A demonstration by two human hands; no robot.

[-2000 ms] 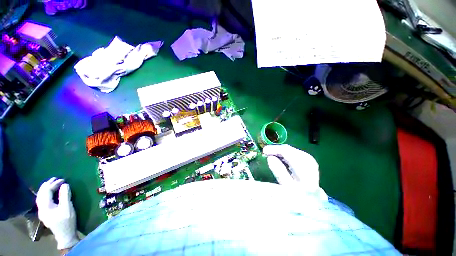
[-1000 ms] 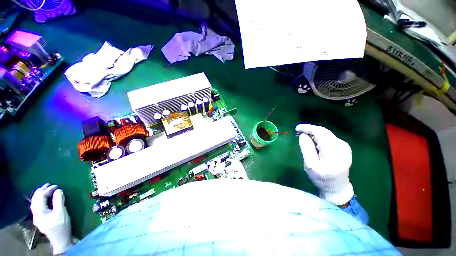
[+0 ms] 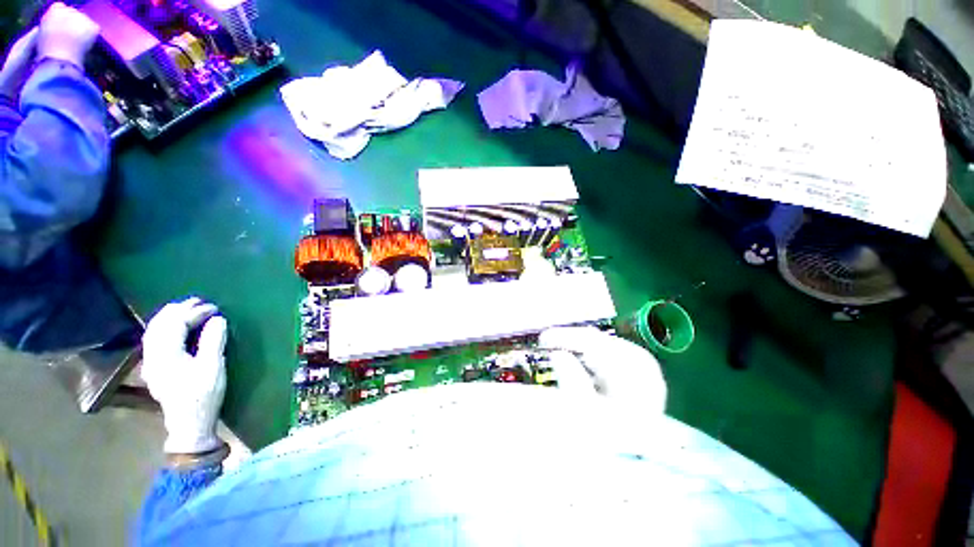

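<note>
A green circuit board (image 3: pixel 443 372) lies in front of me with two silver-white heat sinks, orange wound chokes (image 3: pixel 329 258) and a yellow-brown transformer (image 3: pixel 495 256). My right hand (image 3: pixel 614 374), in a white glove, is over the board's right lower part, beside the green cup (image 3: pixel 664 327). Its fingertips are bright and blurred, and I cannot tell what it holds. The cup is dark inside. My left hand (image 3: pixel 186 374), white-gloved, rests at the mat's left edge, fingers curled and apart, with nothing seen in it.
Another person's blue sleeve (image 3: pixel 59 160) and gloved hands are at a second board (image 3: pixel 176 80) at the upper left. Crumpled cloths (image 3: pixel 358 102) lie behind my board. A white sheet (image 3: pixel 812 128) overhangs a small fan (image 3: pixel 838 267) at the right. A red panel (image 3: pixel 916 470) is at the lower right.
My right hand has moved left from beside the cup onto the board. The view has shifted, so the board sits further right. The other person's arm has come into view.
</note>
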